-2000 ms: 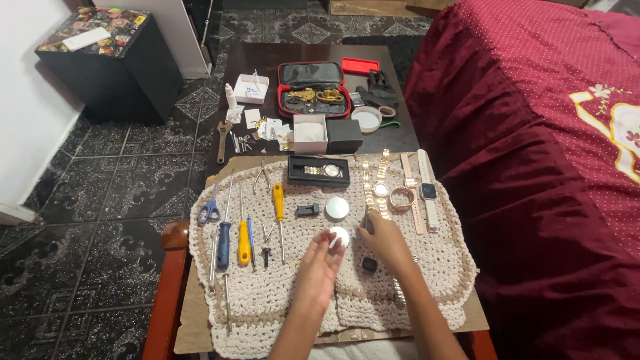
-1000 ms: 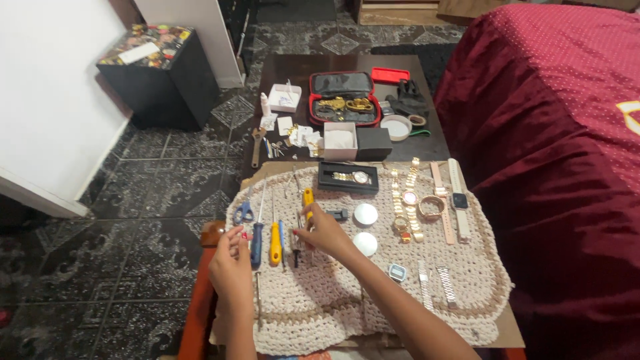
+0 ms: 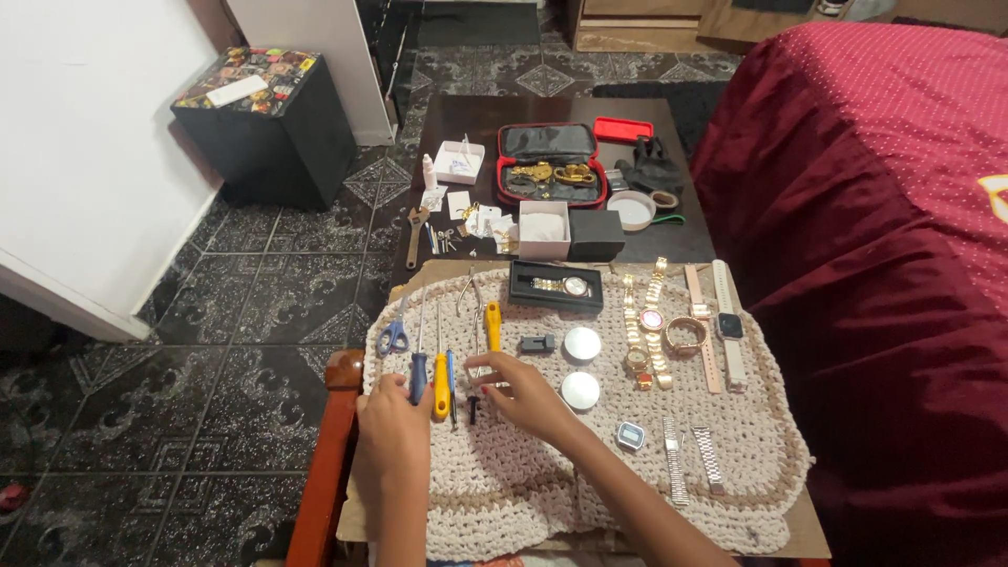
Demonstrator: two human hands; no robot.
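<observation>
My left hand [image 3: 396, 421] rests at the blue-handled screwdriver [image 3: 419, 379], fingers around its handle end; whether it grips is unclear. Beside that lie a yellow-handled screwdriver [image 3: 442, 386] and scissors [image 3: 393, 337]. My right hand [image 3: 516, 390] is over the crocheted mat, its fingers apart near the pliers [image 3: 477, 335] and another yellow-handled screwdriver [image 3: 493, 324]; its underside is hidden. Two round silvery discs [image 3: 582, 344] lie right of it. A digital watch case [image 3: 630, 435] sits near two metal watch bands [image 3: 675, 465]. Gold-coloured watches [image 3: 651, 320] and a smartwatch [image 3: 730, 325] lie at the right.
A boxed watch [image 3: 575, 286] stands at the mat's back. Behind are an open red-edged case [image 3: 551, 165], a white box [image 3: 543, 228], an adjustable wrench [image 3: 416, 236] and a black glove [image 3: 652, 169]. A red-covered bed [image 3: 866, 236] borders the right side.
Both hands have moved left from the silvery discs to the screwdrivers. The digital watch case, dark under the right hand earlier, lies uncovered. The view has shifted.
</observation>
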